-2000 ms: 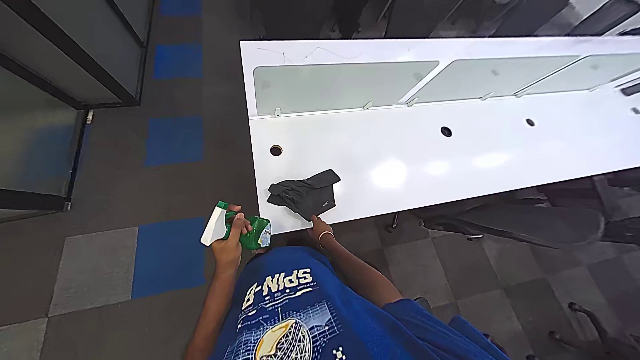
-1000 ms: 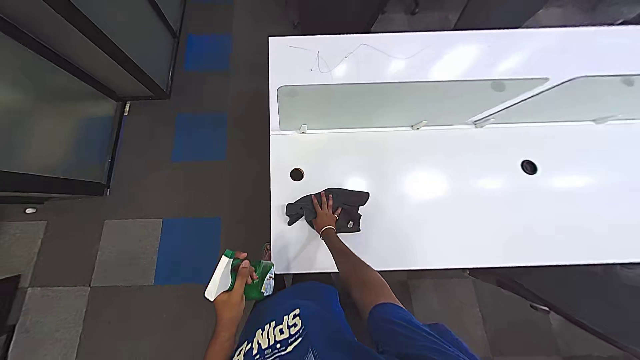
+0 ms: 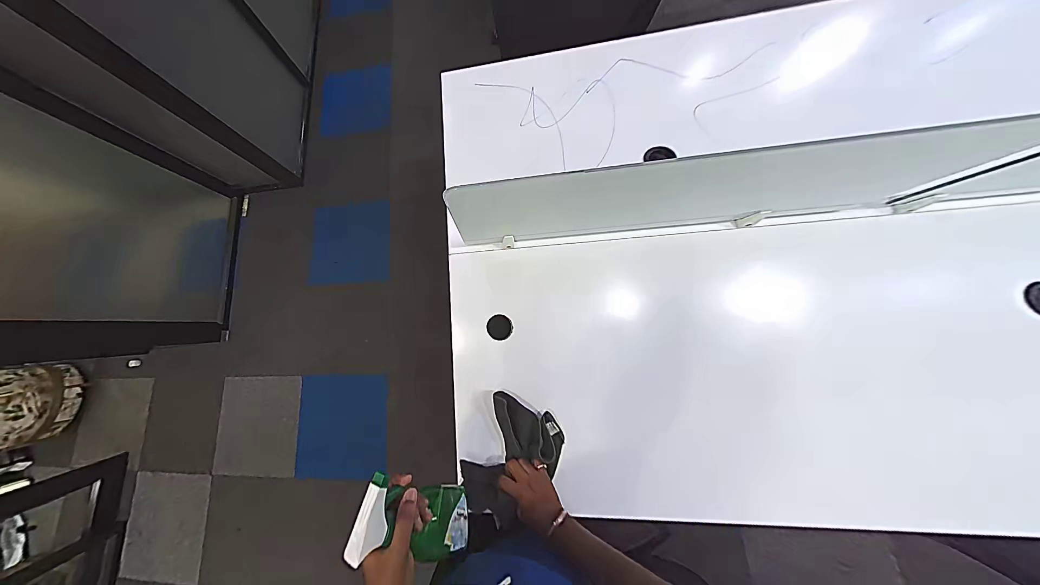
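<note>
My left hand (image 3: 404,520) is closed around a green spray bottle (image 3: 443,524) with a white and green trigger head, held on its side just off the near left corner of the white desk (image 3: 731,406). My right hand (image 3: 532,491) grips a dark cloth (image 3: 520,431) at that corner. Part of the cloth lies on the desktop, and part hangs at the edge beside the bottle. Its folds hide some of my right fingertips.
A frosted glass divider (image 3: 691,191) runs along the desk. Round cable holes (image 3: 500,327) open in the desktop. Dark scribbled lines mark the far side. Glass-panelled partitions (image 3: 114,219) stand at the left, beyond a carpet-tile floor (image 3: 341,325).
My right hand has drawn the cloth from farther in on the desktop toward the near left corner. The spray bottle stays in my left hand. The view has shifted.
</note>
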